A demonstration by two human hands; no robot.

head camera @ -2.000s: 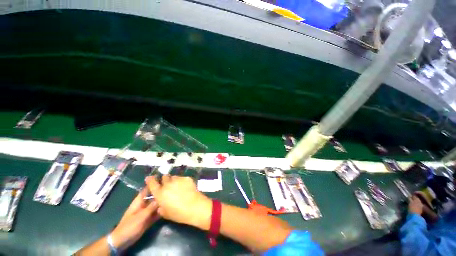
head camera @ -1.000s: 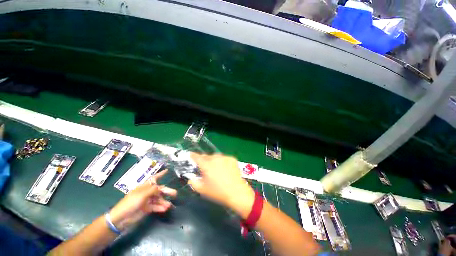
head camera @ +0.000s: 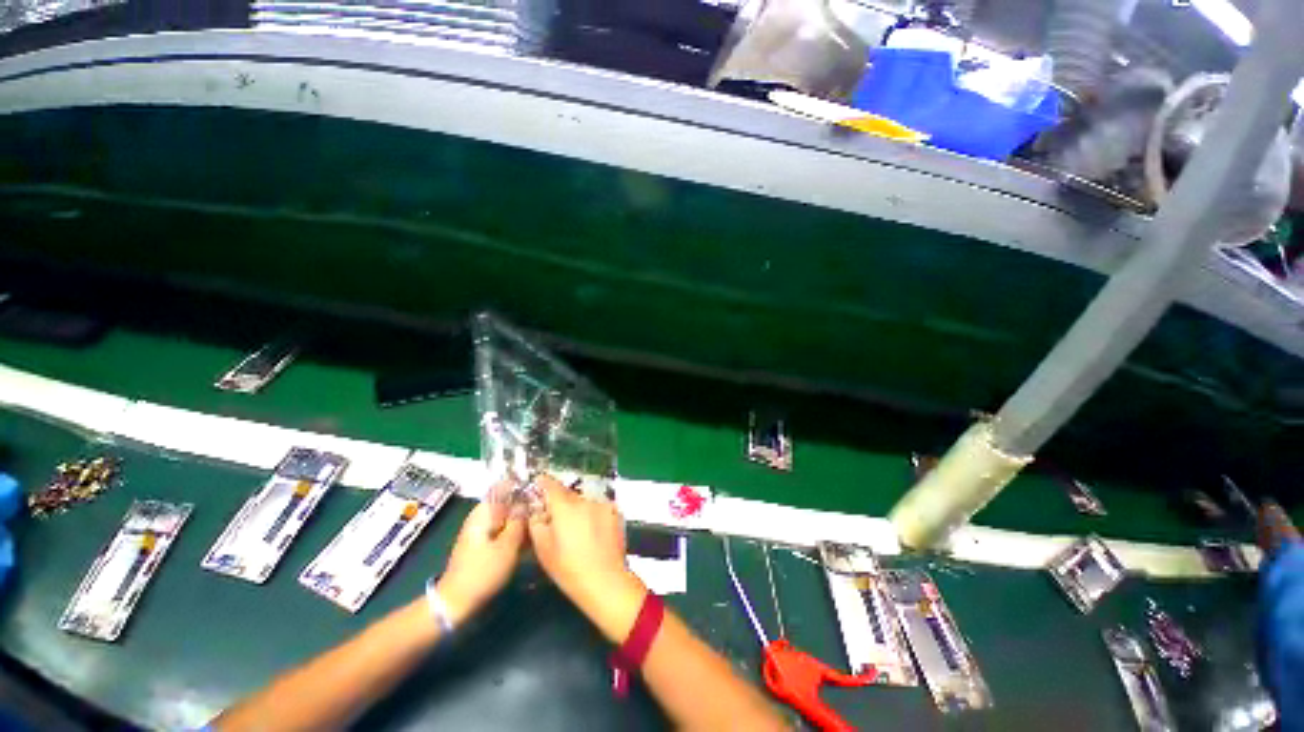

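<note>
My left hand and my right hand are side by side at the white strip. Both hold the near edge of a clear plastic tray, raised and tilted over the strip and belt. Dark specks show in or behind the tray near my fingertips; I cannot tell what they are. Three open phone frames with orange flex, the nearest one, lie on the mat left of my hands. Two more phone frames lie to the right. My fingertips are blurred.
A red air gun lies right of my right arm. A red heap sits on the white strip, above a white square sheet. A component pile is far left. A slanted post stands right. Other people's blue sleeves show at both edges.
The clear tray has been lifted upright from low over the strip. My left hand, apart with spread fingers a second ago, has joined my right hand at its edge. The camera view has shifted.
</note>
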